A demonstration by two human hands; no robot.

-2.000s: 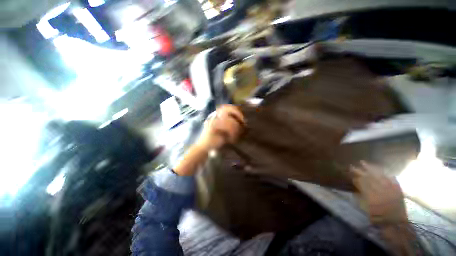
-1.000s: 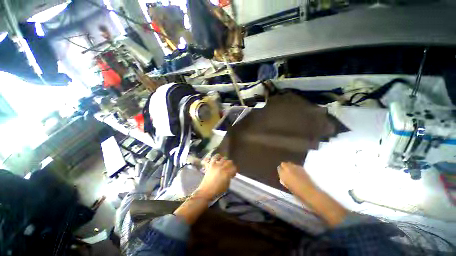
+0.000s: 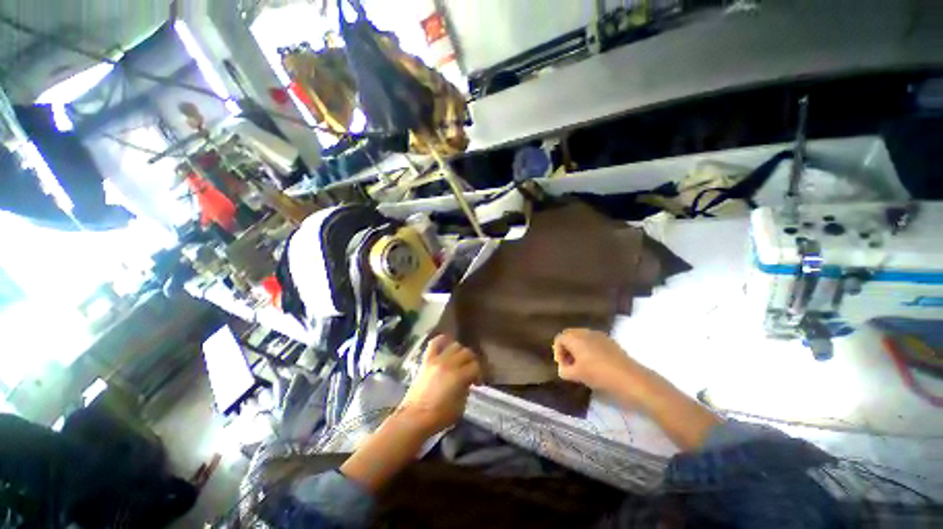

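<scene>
A stack of brown cut panels (image 3: 548,284) lies on the white table left of the sewing machine (image 3: 853,274). Its near edge reaches the table's front edge, where a darker brown corner hangs over. My left hand (image 3: 445,382) has curled fingers closed at the near left corner of the brown cloth. My right hand (image 3: 587,359) is closed in a fist at the cloth's near right edge. The fingertips of both hands are partly hidden. More dark brown cloth (image 3: 465,498) lies in my lap.
A black-and-white striped roll (image 3: 323,263) and a yellow device with a round centre (image 3: 401,267) stand left of the panels. Red-handled scissors (image 3: 910,370) lie under the machine arm. Pale scraps (image 3: 713,181) lie at the back. The ribbed front edge (image 3: 558,439) is near my forearms.
The view has steadied and shifted, showing more of the machine. Compared with one second ago, the brown cloth reaches further over the front edge between my hands. Both hands remain beside the cloth.
</scene>
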